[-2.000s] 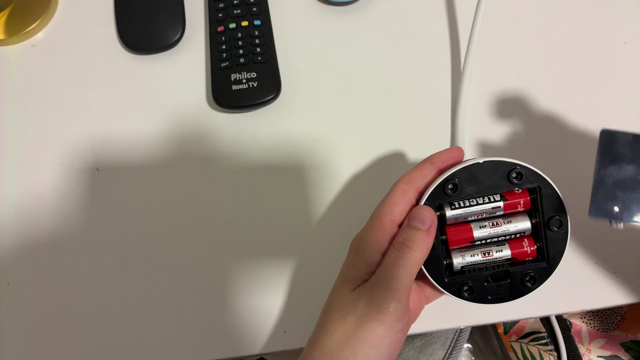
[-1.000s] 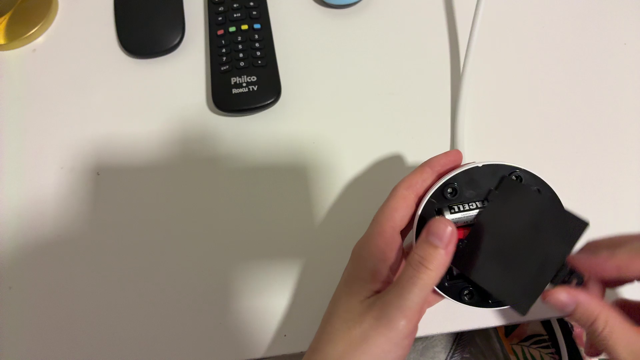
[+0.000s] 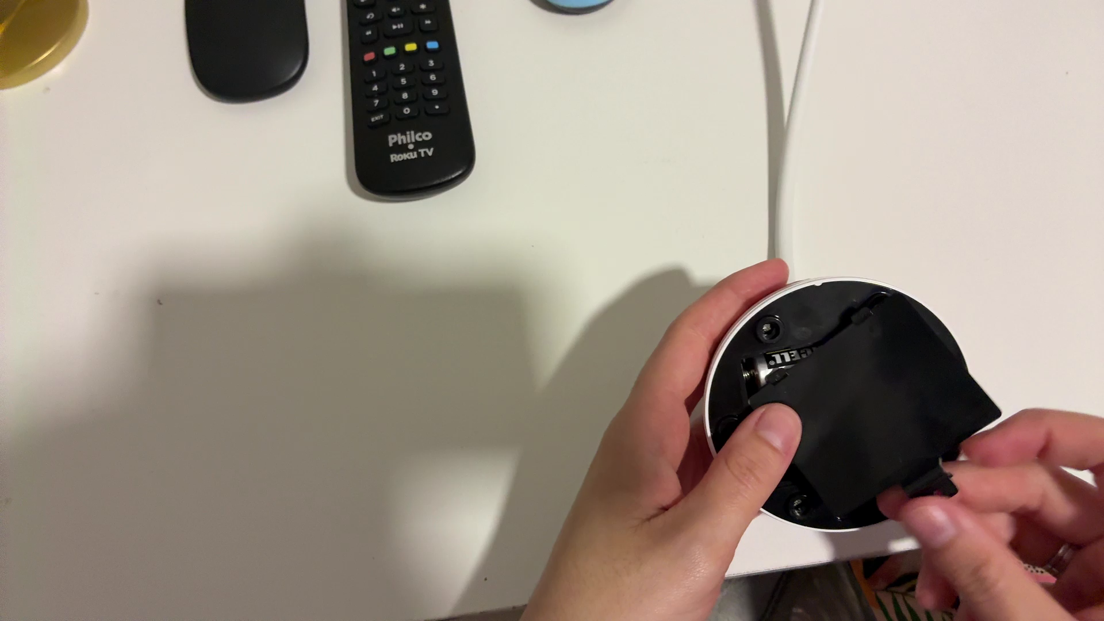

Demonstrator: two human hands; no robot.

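Note:
My left hand (image 3: 690, 466) grips a round black lamp base with a white rim (image 3: 780, 310) from its left side, the underside facing up. Its thumb rests at the left edge of a black plastic battery cover (image 3: 880, 405). The cover lies tilted over the battery compartment, turned at an angle to it. My right hand (image 3: 1009, 509) pinches the latch end of this cover at the lower right. One battery (image 3: 780, 360) shows in part at the upper left of the cover; the rest of the compartment is hidden.
A white cable (image 3: 798, 129) runs upward from behind the base. On the white table (image 3: 345, 414) lie a black Philco remote control (image 3: 410, 103), a black computer mouse (image 3: 247, 47), a gold-coloured round object (image 3: 52, 43) and a blue round object (image 3: 576, 3). Patterned fabric (image 3: 897, 599) shows below the table edge.
The right hand has come in from the right with the battery cover, which now hides most of the batteries seen before. The left thumb has moved onto the cover's edge.

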